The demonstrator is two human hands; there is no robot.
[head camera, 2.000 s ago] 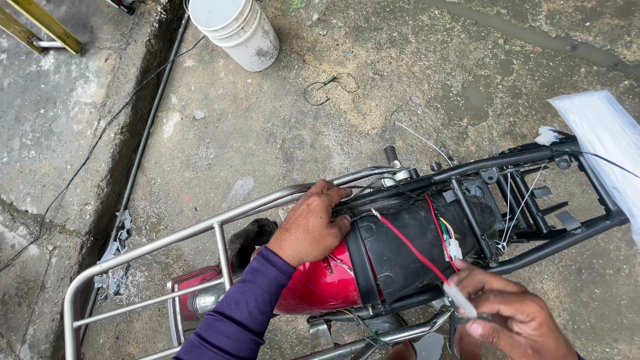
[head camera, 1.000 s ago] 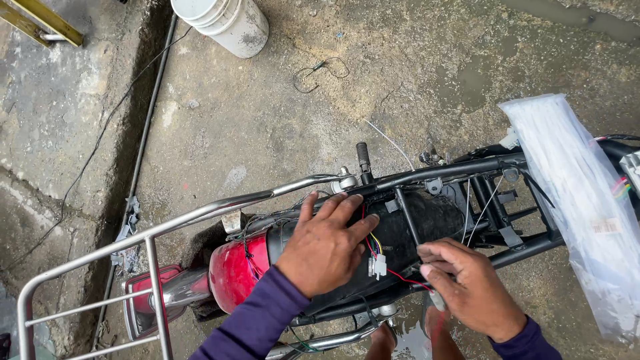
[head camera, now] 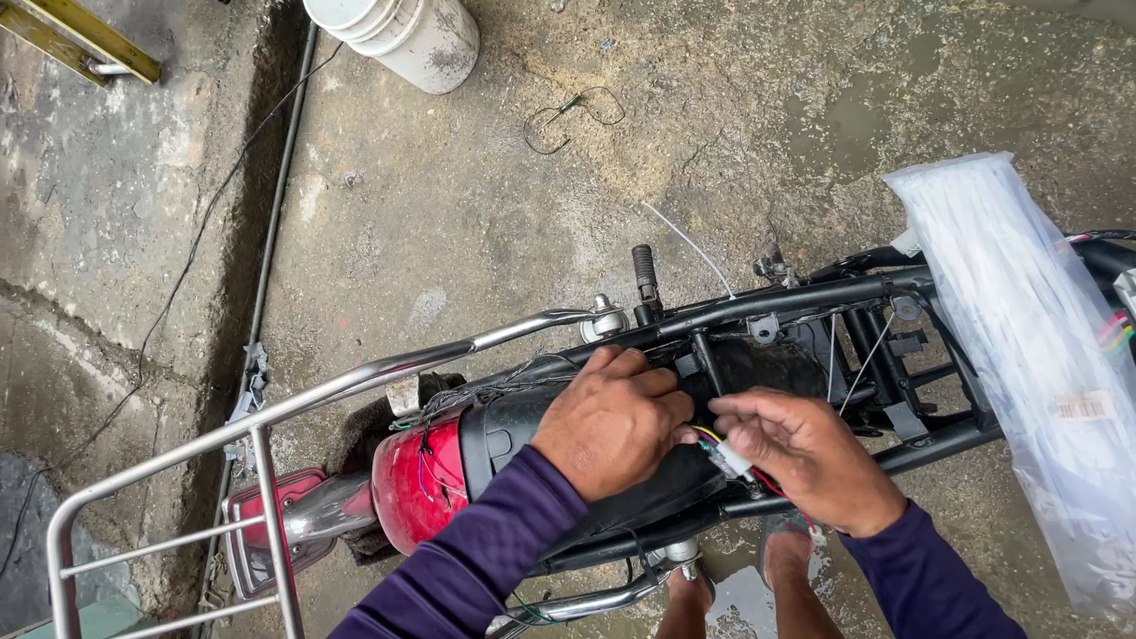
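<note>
A motorcycle's black tube frame [head camera: 790, 297] runs across the view, with a black rear fender [head camera: 639, 488] inside it and a red fender part [head camera: 422, 484] toward the tail. My left hand [head camera: 617, 422] bends over the black fender, fingertips curled at the wires; what its fingers pinch is hidden. My right hand [head camera: 803, 457] is just to the right, its thumb and fingers around a white wire connector [head camera: 735, 460]. Yellow, red and other coloured wires come out of the connector between the hands. A red wire hangs below my right hand, ending in a small white plug [head camera: 817, 536].
A clear bag of white cable ties [head camera: 1021, 355] lies over the frame at the right. A chrome rear rack [head camera: 257, 422] extends left. A white bucket [head camera: 417, 44] stands on the concrete at the top, near a loose wire loop [head camera: 568, 106]. My feet are below the frame.
Two seconds ago my right hand held up a red wire's end, apart from my left hand. Now both hands are close together at the connector. The cable tie bag shows more fully than two seconds ago.
</note>
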